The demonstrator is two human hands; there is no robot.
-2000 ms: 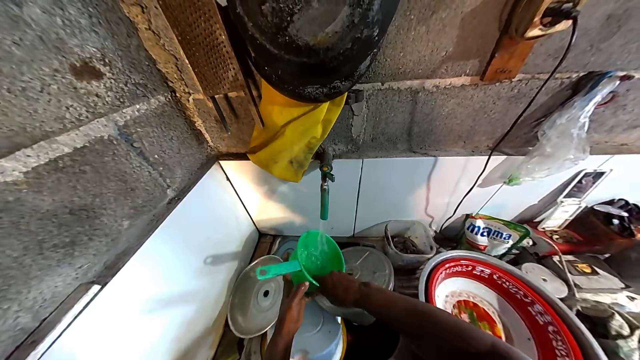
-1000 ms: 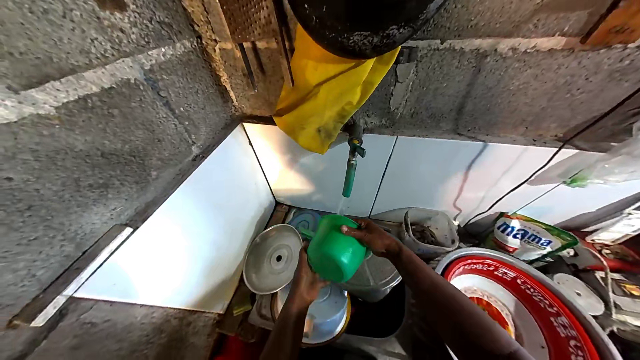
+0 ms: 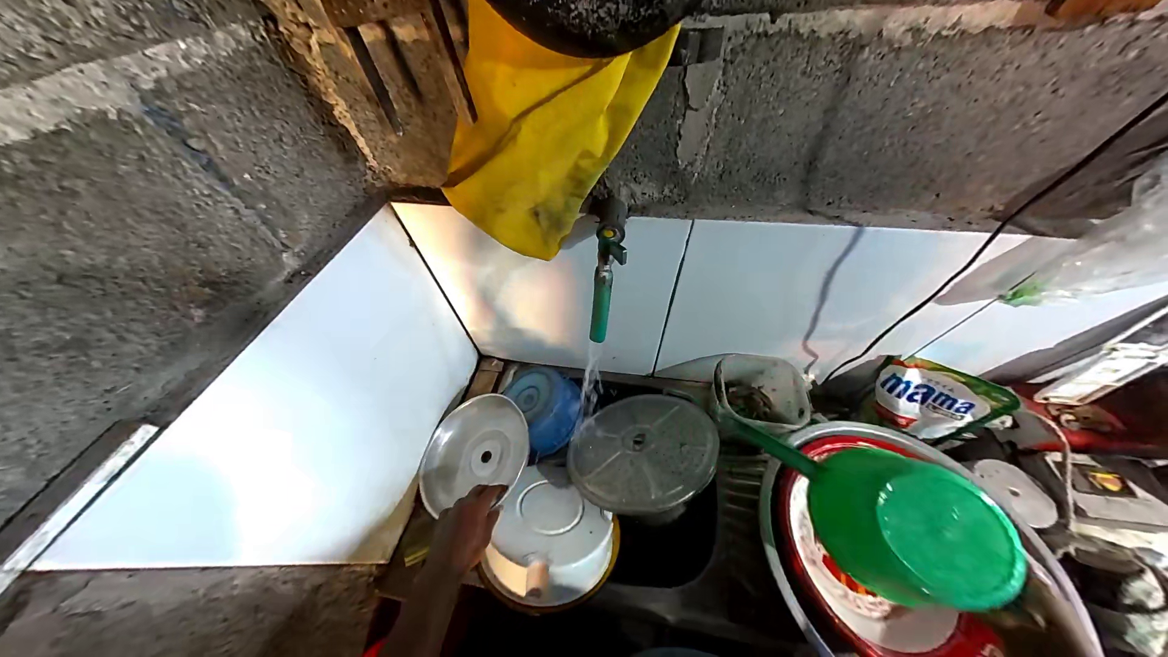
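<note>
My left hand (image 3: 470,525) touches the lower rim of a round metal pot lid (image 3: 474,453) with a centre hole; the fingertips' grip is not clear. Beside it an upturned pale metal pot (image 3: 552,506) rests in the sink. Water runs from the tap's green hose end (image 3: 600,313) beside a grey round lid (image 3: 643,452) and a blue plastic bowl (image 3: 543,411). At the right, a green plastic dipper (image 3: 917,525) is upside down over a red and white tray in a metal basin (image 3: 780,547). My right hand (image 3: 1040,607) is blurred under the dipper's far side; its fingers are mostly hidden.
A clear plastic container (image 3: 762,392) stands behind the sink, near a detergent pouch (image 3: 944,401). A yellow cloth (image 3: 557,128) and a black pan (image 3: 593,23) hang above the tap. A black cable (image 3: 967,265) crosses the wall at the right.
The green dipper has moved from under the tap to above the basin at the right, and is now upside down. My left hand has let go of it and moved to the metal lid.
</note>
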